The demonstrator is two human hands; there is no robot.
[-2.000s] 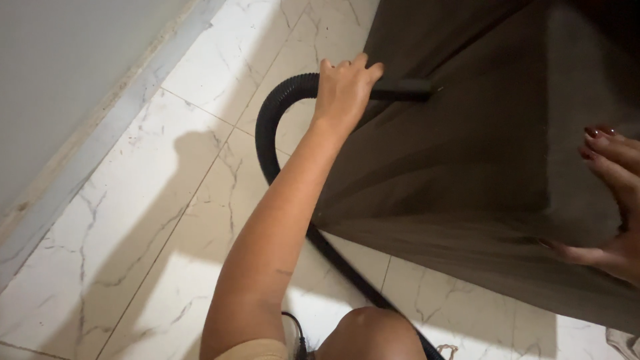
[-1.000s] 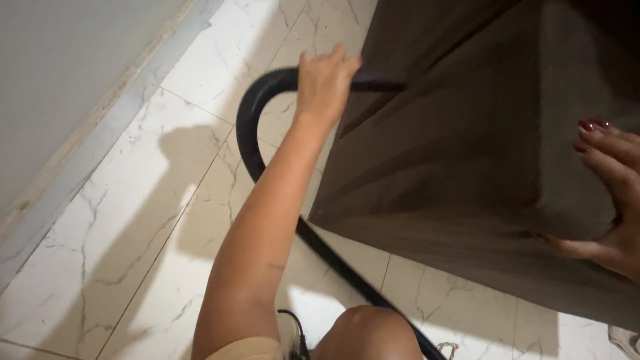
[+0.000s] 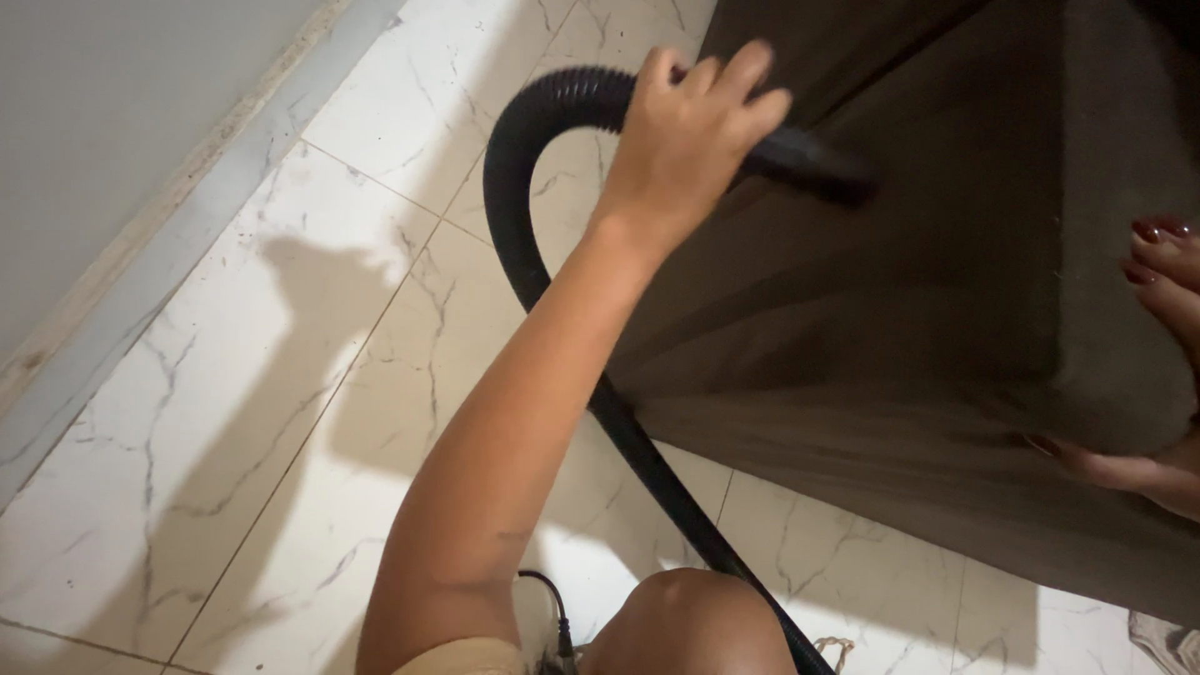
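Note:
My left hand [image 3: 698, 127] is closed around the end part of a black corrugated hose [image 3: 511, 178], which looks like a vacuum cleaner hose. Its dark nozzle [image 3: 816, 169], blurred, points right from my fingers and lies against the dark brown fabric cover [image 3: 900, 281] of a large piece of furniture. From my left hand the hose bends left, then passes under my forearm and down to the bottom edge. At the right edge my right hand [image 3: 1162, 281], partly out of view, rests with fingers and thumb spread on the furniture's fabric corner; it grips no tool.
A grey wall [image 3: 141, 122] with a worn baseboard runs along the left. Marble-patterned floor tiles [image 3: 375, 375] carry my arm's shadow. My bent knee [image 3: 703, 619] and a thin black cable [image 3: 553, 591] are at the bottom. Patterned cloth [image 3: 1162, 637] lies at the lower right.
Compared with one second ago, my left hand has moved right with the hose, and the nozzle reaches farther across the fabric, now slanting downward. My right hand stays at the furniture's corner.

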